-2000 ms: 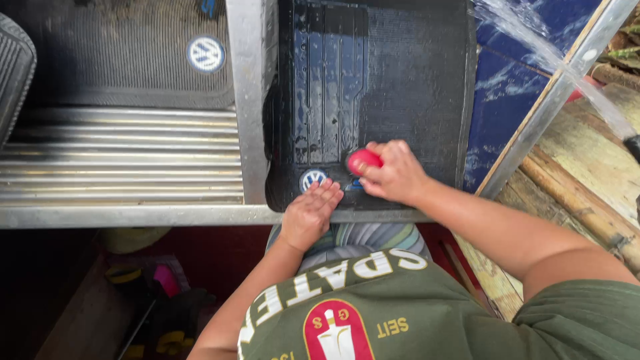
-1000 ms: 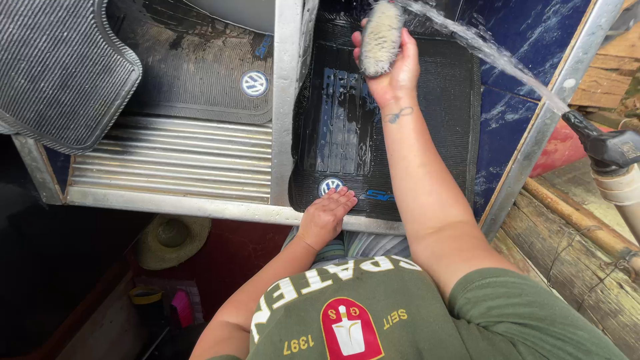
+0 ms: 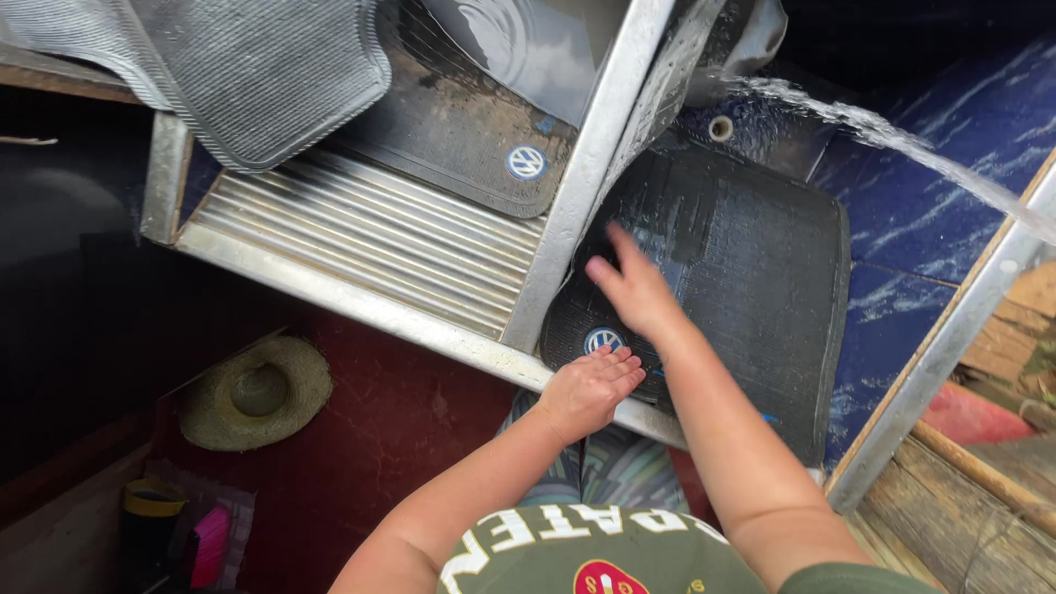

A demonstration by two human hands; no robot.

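Note:
A wet black rubber car mat with a round VW emblem lies in the right-hand basin. My left hand presses on the mat's near edge beside the emblem, its fingers together. Over the mat's left part is my right hand, blurred, with thumb and index finger apart; no brush shows in it, though its other fingers are hidden. A stream of water arcs in from the right and lands beyond the mat, near a pale round fitting.
A ribbed metal drainboard on the left bears another VW mat. A grey ribbed mat overhangs its frame. Metal rims border the basin. A straw hat and a pink brush are on the lower left.
My right hand has come down from the water stream to the mat; the brush it held is no longer visible. My left hand remains by the emblem. The view has turned.

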